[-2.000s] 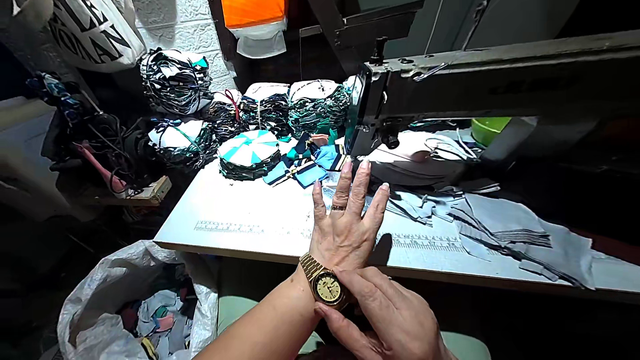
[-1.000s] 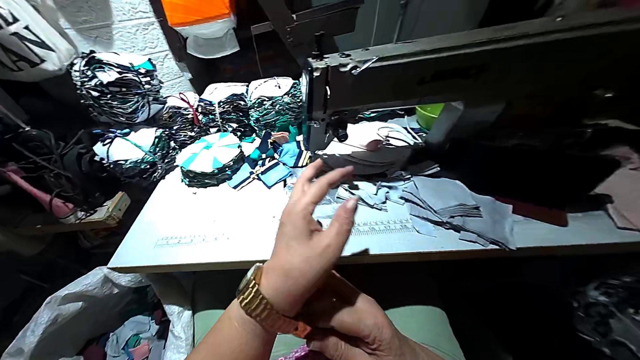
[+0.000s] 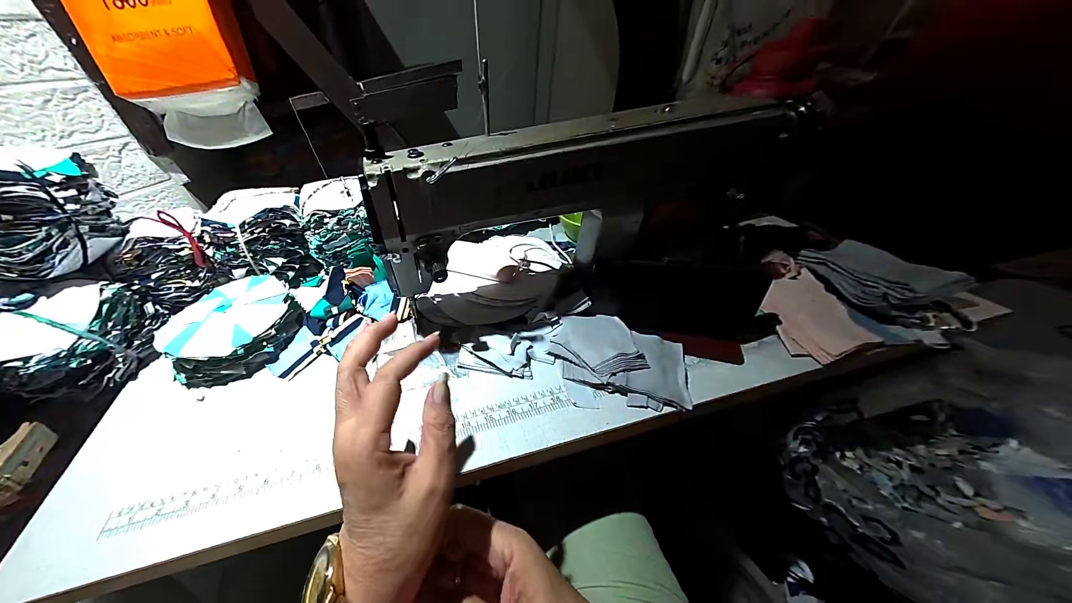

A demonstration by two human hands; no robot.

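Observation:
My left hand (image 3: 389, 452) is raised in front of the sewing table's edge, fingers apart and slightly bent, holding nothing. A gold wristwatch (image 3: 322, 574) is on that wrist. Low in the view, my right hand (image 3: 494, 557) is at the left wrist, its fingers partly hidden, so its grip cannot be made out. Beyond the hands stands an industrial sewing machine (image 3: 586, 172). Under its arm lies a stack of pale fabric pieces (image 3: 494, 272). Grey cloth pieces (image 3: 603, 347) lie right of the needle area, and a round blue-and-white fabric stack (image 3: 226, 322) sits to the left.
Tied fabric bundles (image 3: 50, 218) are piled at the back left. Printed ruler scales run along the white tabletop (image 3: 209, 444). Peach cloth pieces (image 3: 821, 314) lie at the table's right. A plastic bag of scraps (image 3: 921, 477) stands lower right. An orange pack (image 3: 159, 50) hangs upper left.
The left hand, seen back up with fingers spread two seconds ago, has turned sideways with its fingers bent. The right hand has moved from the watch to lower by the wrist. The view has swung right.

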